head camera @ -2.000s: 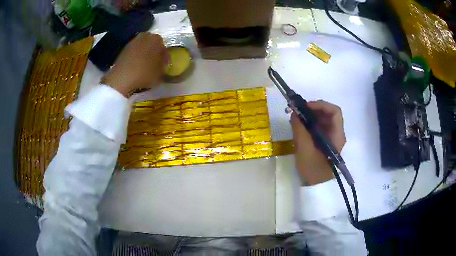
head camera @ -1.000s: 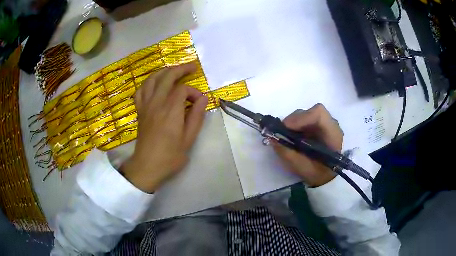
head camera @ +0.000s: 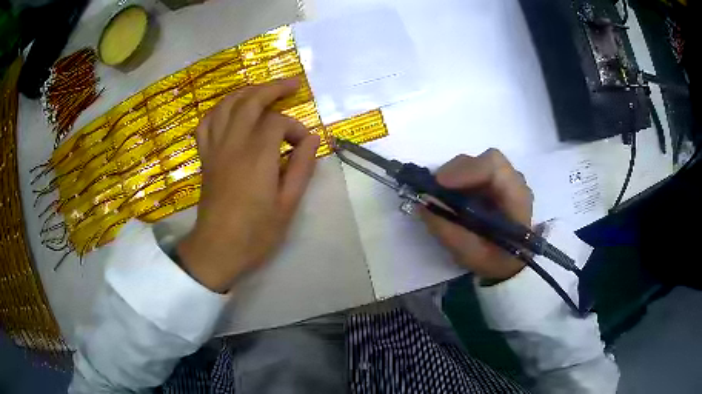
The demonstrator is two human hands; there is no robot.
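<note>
A gold film-covered panel (head camera: 146,131) crossed by dark red wires lies on the pale board, wire ends fringing its left edge. A small gold piece (head camera: 362,127) juts from its right edge. My left hand (head camera: 250,154) rests on the panel's right part, thumb and index finger close together near that edge; any lead between them is too small to tell. My right hand (head camera: 485,212) grips the soldering iron (head camera: 454,206) like a pen. Its tip, with the thin guide tube beside it, is at the joint between the small piece and the panel.
A pile of lead wires (head camera: 71,88) and a round tin with pale yellow contents (head camera: 123,37) are at upper left. Finished wired panels (head camera: 17,254) lie at far left. The black feeder unit (head camera: 566,69) stands at upper right on white paper (head camera: 462,85).
Two seconds ago my left hand was by the tin; it then came onto the panel. The iron's tip has moved to the panel's right edge. The view has shifted too.
</note>
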